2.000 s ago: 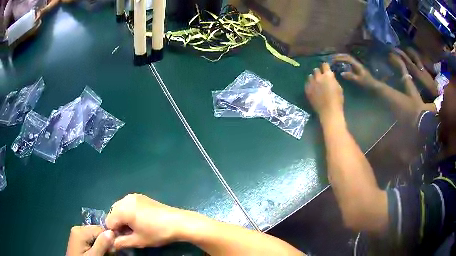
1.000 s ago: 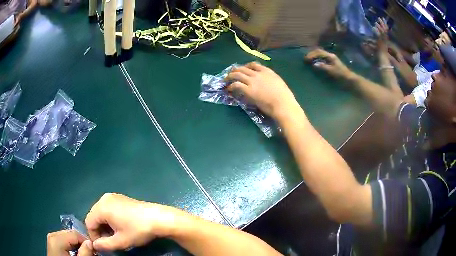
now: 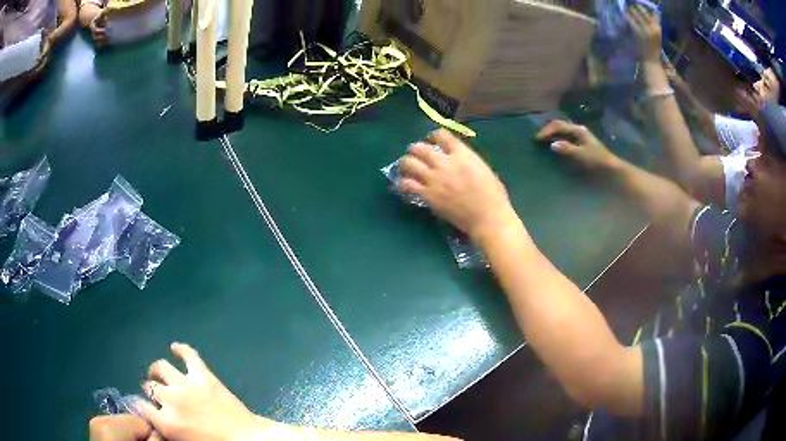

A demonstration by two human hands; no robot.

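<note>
A small clear zip bag (image 3: 110, 400) shows at the lower left, partly hidden by my hands. My left hand (image 3: 122, 428) is closed on the bag, cut off by the bottom edge. My right hand (image 3: 196, 398) is beside it, its fingers raised and spread over the table, its thumb side close to the bag and my left hand. I cannot see any cable in this bag. A pile of filled clear bags (image 3: 90, 237) with dark contents lies beyond my hands at the left.
Another person's hand (image 3: 457, 185) covers bags (image 3: 468, 251) at centre right. Pale posts (image 3: 207, 77) stand by the table seam, beside yellow-green strips (image 3: 345, 82) and a cardboard box (image 3: 517, 56). Other people's arms and hands are at the right and top left.
My right hand has opened its fingers from a pinch at the bag. The other person's hand has come onto the centre-right bags and covers them more. The camera view has shifted.
</note>
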